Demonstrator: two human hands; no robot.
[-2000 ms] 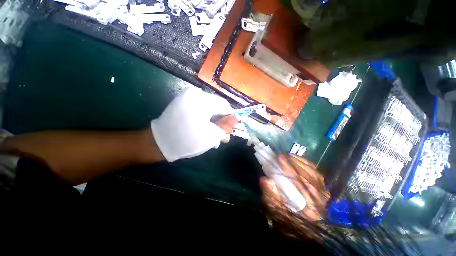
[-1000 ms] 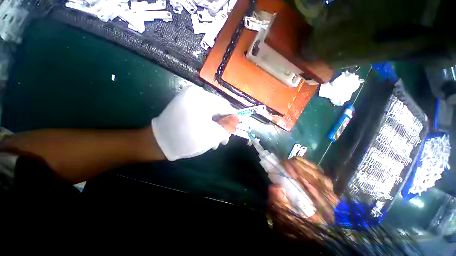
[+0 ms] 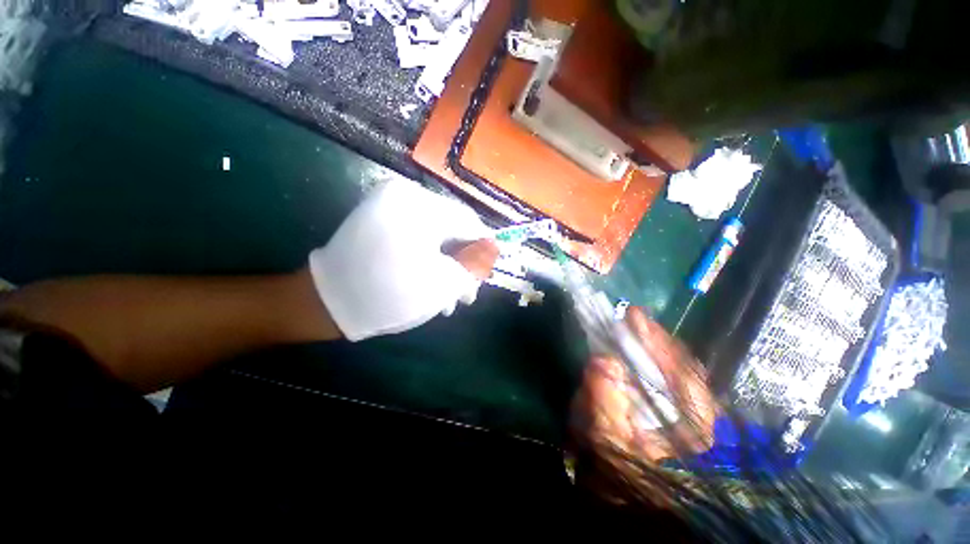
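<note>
My left hand [image 3: 399, 260], in a white glove with the thumb tip bare, holds small white plastic housings [image 3: 517, 283] fanned out between thumb and fingers. My right hand [image 3: 649, 393] is bare and closed around a translucent squeeze bottle [image 3: 636, 359]. The bottle's thin nozzle points up and left at the upper housing, with a greenish tip near it. Motion blur hides whether the nozzle touches. A small pale part [image 3: 621, 307] lies on the mat by my right fingers, partly hidden.
An orange press fixture [image 3: 553, 175] with a pale nest bar [image 3: 572, 132] stands ahead. A dark tray [image 3: 351, 90] holds loose housings. A crumpled wipe [image 3: 715, 183], blue tube [image 3: 716, 257], tray of rows [image 3: 814, 308] and blue bin [image 3: 904, 342] are at right.
The bottle has moved up and is now beside the upper housing, after pointing at the lower ones. The housings stay in my left hand. The whole view has shifted slightly.
</note>
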